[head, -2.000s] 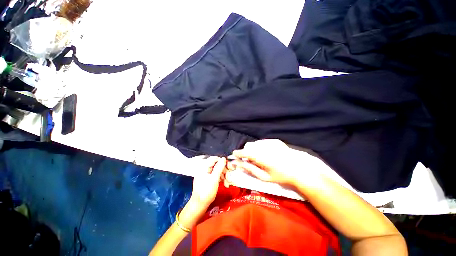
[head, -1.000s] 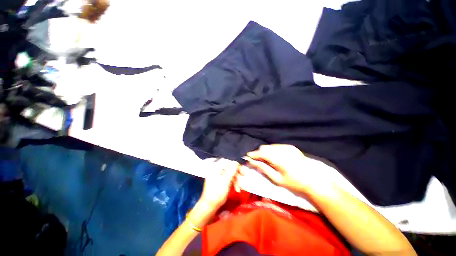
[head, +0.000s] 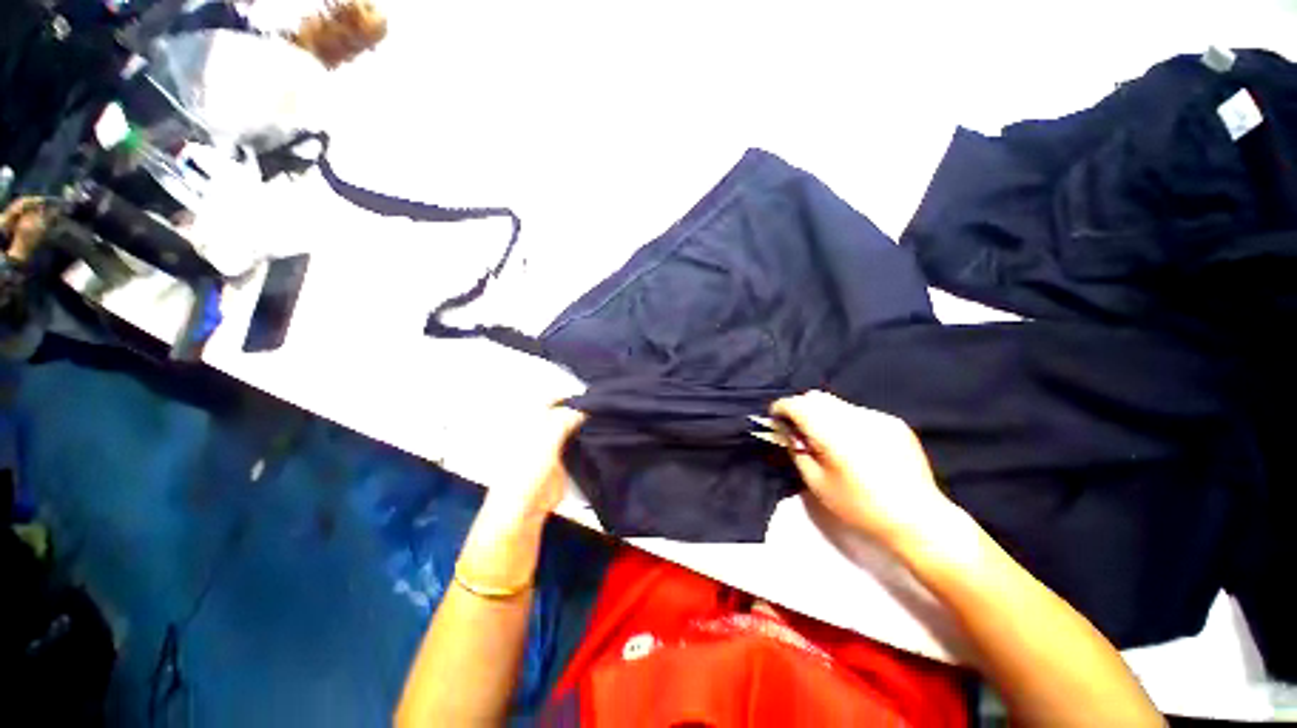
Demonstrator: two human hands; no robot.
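Note:
Dark navy trousers [head: 768, 285] lie spread on the white table, with a folded part hanging towards the table's front edge between my hands. My left hand [head: 538, 452] grips the cloth at the left end of this fold. My right hand [head: 842, 452] is at the fold's right end, closed around small metallic thread snips, whose pale points show at the fingertips against the cloth. Most of the snips is hidden in the fist.
A navy garment pile [head: 1124, 199] with a white label [head: 1239, 114] lies at the right. A black strip [head: 413, 208] curves on the table [head: 384, 370] at the left, near a black phone [head: 276, 303]. Plastic bags [head: 228, 88] and another person's hand [head: 23, 225] are far left.
My hands have moved apart and forward from the table edge. The cloth between them is now opened out and its lower edge shows. The snips' points have come into view.

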